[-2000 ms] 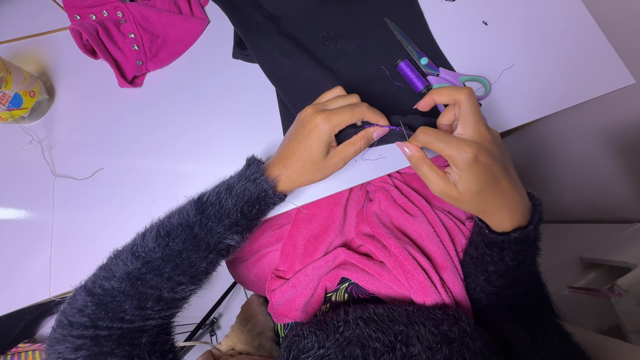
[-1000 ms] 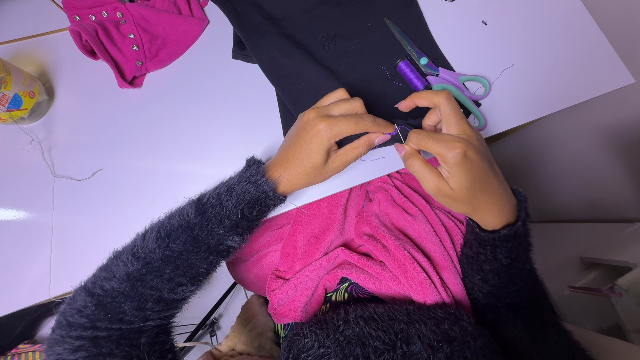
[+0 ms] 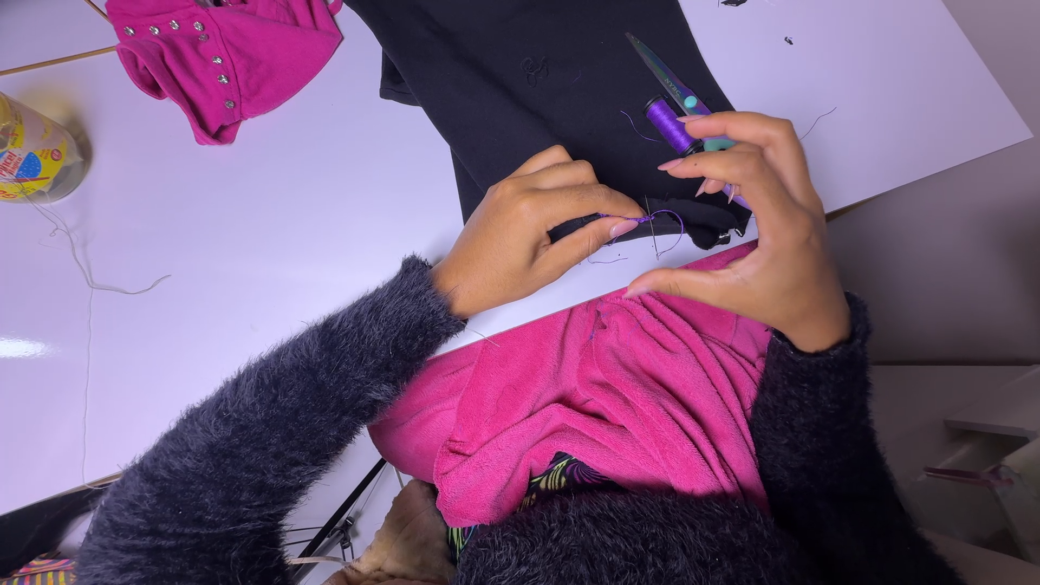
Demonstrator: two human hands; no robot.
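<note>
My left hand (image 3: 540, 223) pinches the folded edge of a black garment (image 3: 520, 97) between thumb and index finger. A thin needle (image 3: 652, 229) stands in the edge just beyond those fingertips, with a loop of purple thread (image 3: 681, 223) beside it. My right hand (image 3: 747, 203) is spread to the right of the needle, thumb and fingers apart, holding nothing. Behind its fingers lie a spool of purple thread (image 3: 669, 123) and scissors (image 3: 662, 71) on the garment; the scissors' handles are mostly hidden.
A pink garment with metal snaps (image 3: 244, 61) lies at the upper left of the white table (image 3: 268, 219). At the left edge stands a jar with a printed label (image 3: 36, 154), near loose pale thread (image 3: 89, 276). Pink fleece cloth (image 3: 585, 390) covers my lap.
My right hand, earlier closed at the needle, has opened and moved off it to the right. My left hand still pinches the black edge.
</note>
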